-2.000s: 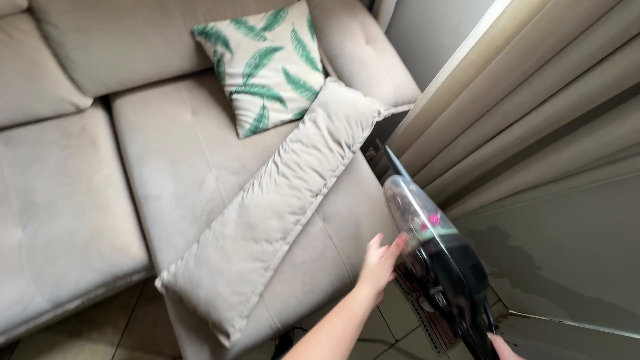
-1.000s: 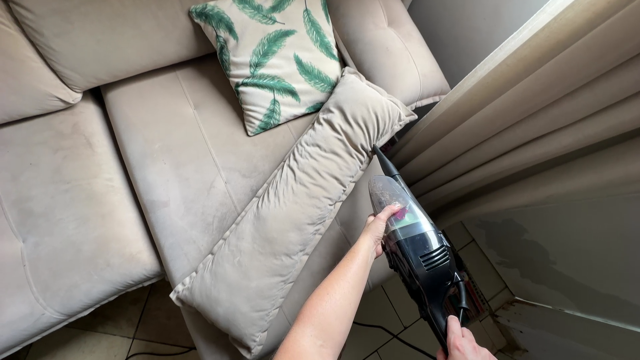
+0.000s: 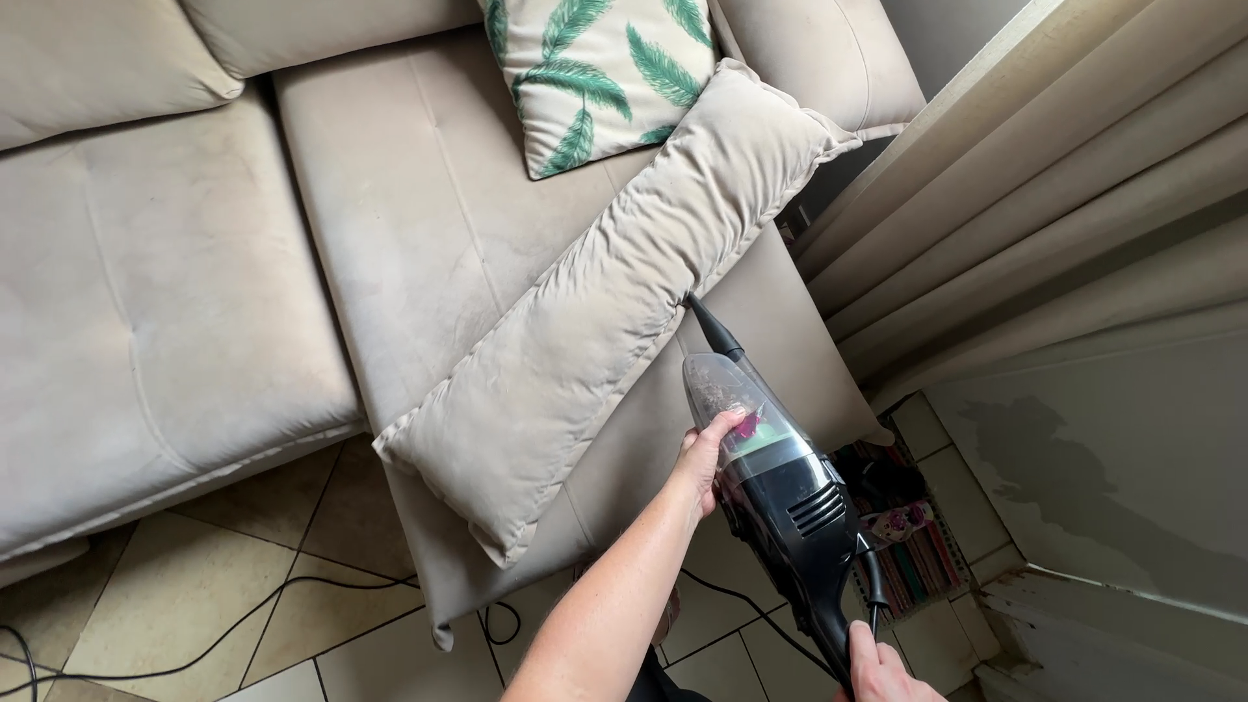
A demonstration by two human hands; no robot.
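A black handheld vacuum cleaner point(image 3: 795, 507) with a clear dust cup and a narrow crevice nozzle crosses the right half of the view. My left hand point(image 3: 707, 453) grips it at the dust cup, thumb on top. At the lower right, my right hand point(image 3: 882, 668) is closed around its rear handle. The nozzle tip touches the near seam of a long beige cushion point(image 3: 585, 322), pressing into the fabric. That cushion lies diagonally across the sofa seat. Dust and something pink show inside the cup.
A leaf-print pillow point(image 3: 614, 78) rests on the beige sofa point(image 3: 390, 195) behind the long cushion. Curtains point(image 3: 1033, 185) hang at right. A black power cord point(image 3: 210, 643) runs over the tiled floor point(image 3: 195, 585). A striped woven mat point(image 3: 926, 556) lies near the wall.
The nozzle was off the cushion's far end two seconds ago, then at its edge near that end; now it is further down the near seam. Both hands stay on the vacuum.
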